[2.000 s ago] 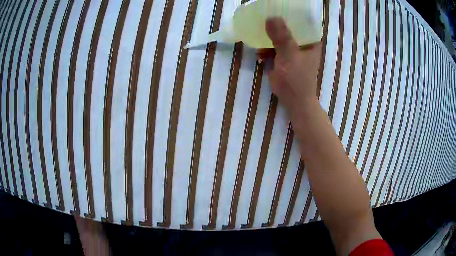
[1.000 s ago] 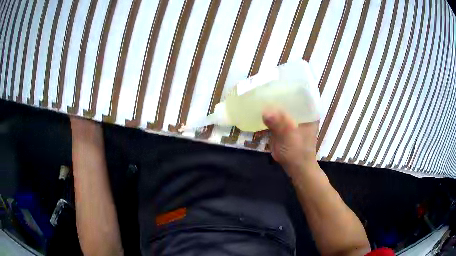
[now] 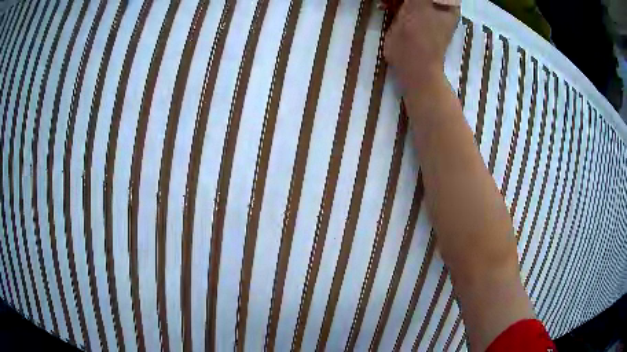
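The white panel (image 3: 237,158) fills most of the view, with many parallel narrow brown strips (image 3: 297,175) running from near to far. My right hand (image 3: 423,34) is at the top edge of the picture, over the far part of the panel, partly cut off. Its fingers and whatever they hold are out of the picture; the squeeze bottle does not show. My right forearm reaches up across the panel from the lower right. My left hand is not in view.
The panel's far pale rim (image 3: 550,51) curves down the right side, with hooked strip ends beside it. A yellow-green thing (image 3: 526,15) lies beyond the rim at the top right. Dark areas show at both lower corners.
My right hand has moved from the panel's near edge to its far side, and the bottle has gone out of view. My left arm and the dark trousers no longer show.
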